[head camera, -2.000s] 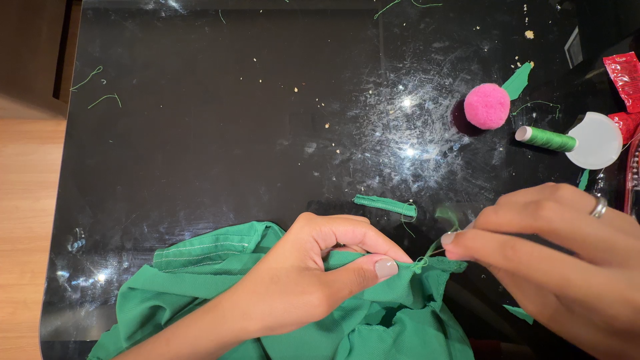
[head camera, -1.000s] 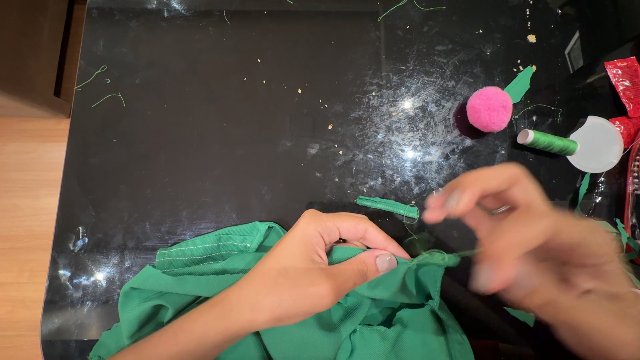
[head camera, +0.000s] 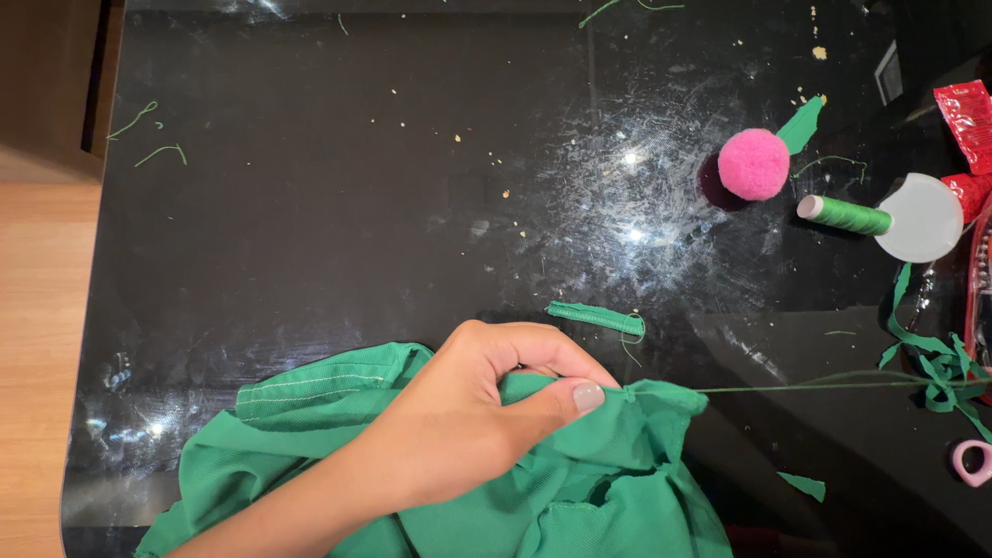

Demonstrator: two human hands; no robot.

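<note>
My left hand (head camera: 488,418) pinches the upper edge of a green fabric piece (head camera: 457,496) between thumb and fingers. The cloth lies bunched along the near side of the glossy black table, with pale double stitching on its left part. From the edge just right of my left thumb, a green thread (head camera: 775,387) runs taut to the right and leaves the view. My right hand is out of view, so what it holds is hidden. No needle can be made out. Just beyond my left hand lies a narrow stitched green strip (head camera: 595,317).
A pink pompom (head camera: 753,164), a green thread spool (head camera: 849,215), a white disc (head camera: 922,218) and red packaging (head camera: 967,124) are at the right. Green scraps (head camera: 942,380) and a pink ring-shaped handle (head camera: 972,463) lie nearer. Thread bits and crumbs dot the black table (head camera: 310,232).
My right hand, near the fabric edge in the earlier frames, has moved right and out of view. The thread now stretches straight to the right. My left hand keeps its pinch.
</note>
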